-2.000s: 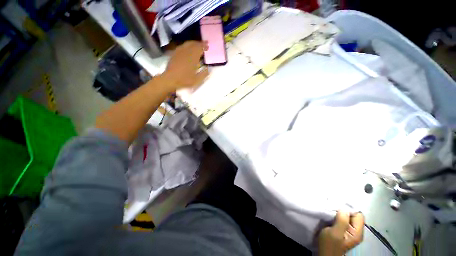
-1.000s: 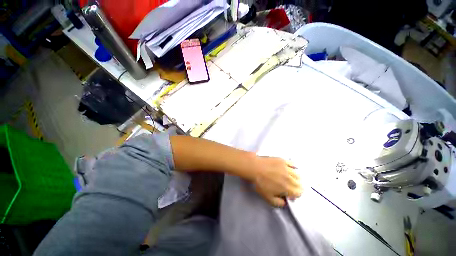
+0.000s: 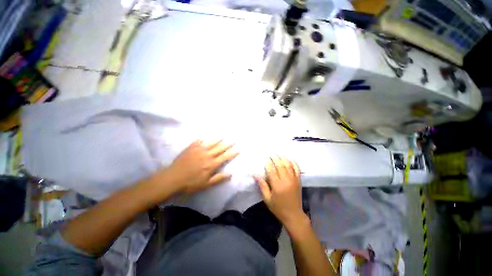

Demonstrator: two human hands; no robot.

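Note:
A pale grey-white garment piece (image 3: 102, 143) lies over the white table top and hangs past its front edge. Its part under the lamp is washed out. My left hand (image 3: 202, 164) lies flat on the cloth with its fingers apart. My right hand (image 3: 280, 180) lies palm down at the cloth's right part, near the table's front edge, fingers slightly spread. The white sewing machine head (image 3: 307, 54) stands beyond my right hand. Its needle area (image 3: 281, 102) is apart from both hands.
Yellow-and-black thread snips (image 3: 345, 125) lie on the machine bed (image 3: 350, 164) right of my right hand. A dark slim tool lies near them. A smartphone with a colourful screen (image 3: 27, 78) is at the far left by the side board (image 3: 81, 54). More grey cloth (image 3: 359, 218) hangs below the table.
The view has swung right towards the machine. My left hand now rests spread on the cloth, which lies further left across the table. My right hand has come into view.

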